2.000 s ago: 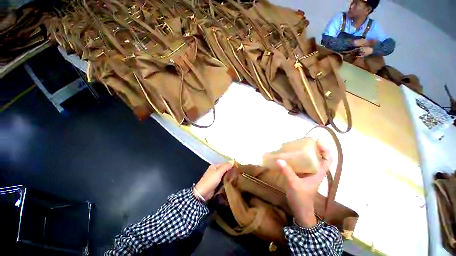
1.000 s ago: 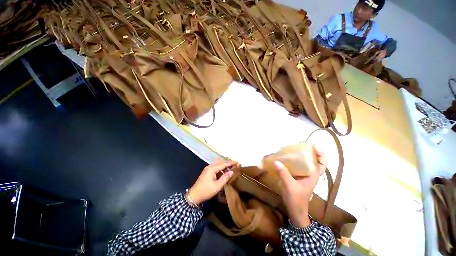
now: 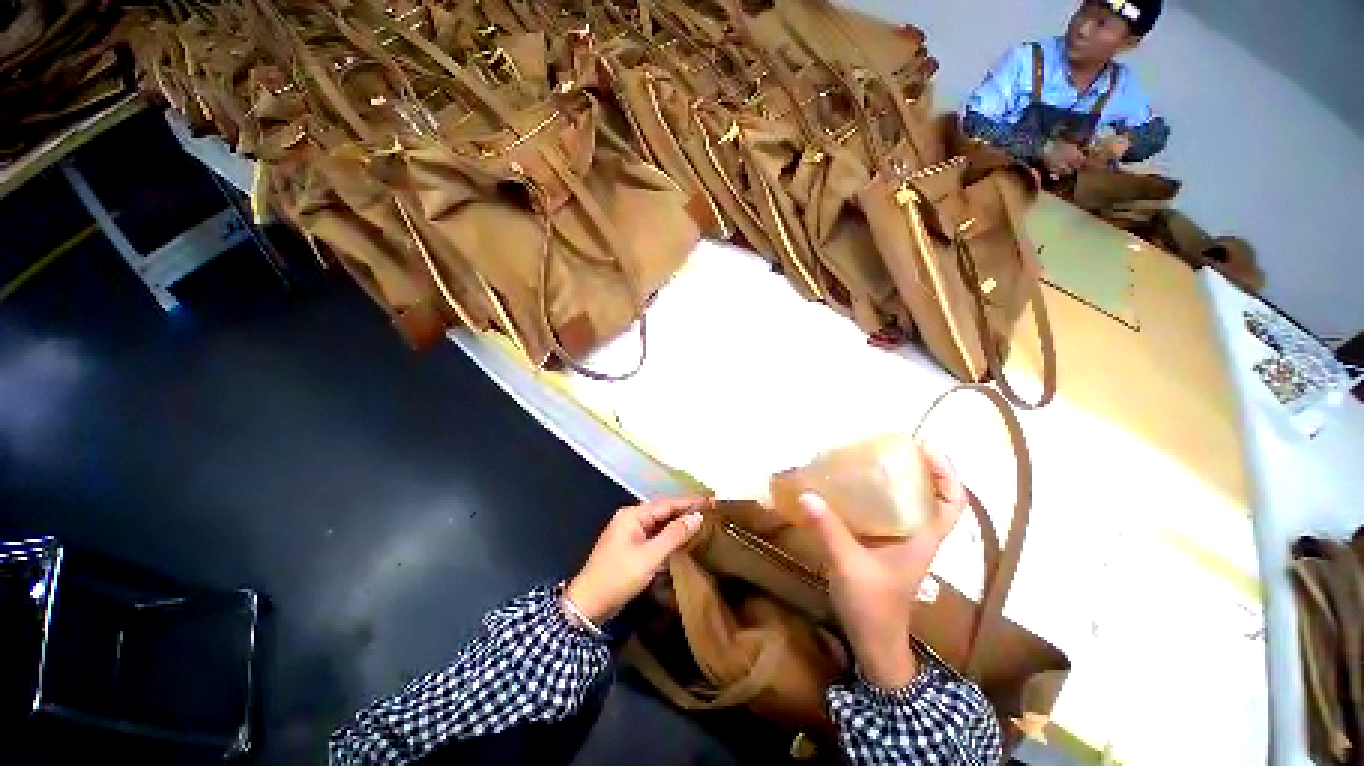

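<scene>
A brown tote bag (image 3: pixel 748 614) lies at the near edge of the white-covered table, partly hanging over it, with one handle looping up on the right. My left hand (image 3: pixel 636 554) pinches the end of the bag's zipper between thumb and fingers; the small tab is mostly hidden by the fingertips. My right hand (image 3: pixel 886 561) holds a translucent amber glue bottle (image 3: pixel 860 486) on its side above the bag. Its pale nozzle points left and is close to my left fingertips; whether it touches the zipper end I cannot tell.
A large heap of brown bags (image 3: pixel 494 195) covers the far left of the table. A green board (image 3: pixel 1085 262) lies at the back right. A person (image 3: pixel 1065 112) sits beyond the table. More brown bags (image 3: pixel 1331 629) lie at the right edge. A metal frame (image 3: pixel 150 651) stands at lower left.
The bottle has moved slightly left, its nozzle closer to my left fingertips. My left hand keeps its pinch near the same spot. The person across has raised the head, then shifted the arms.
</scene>
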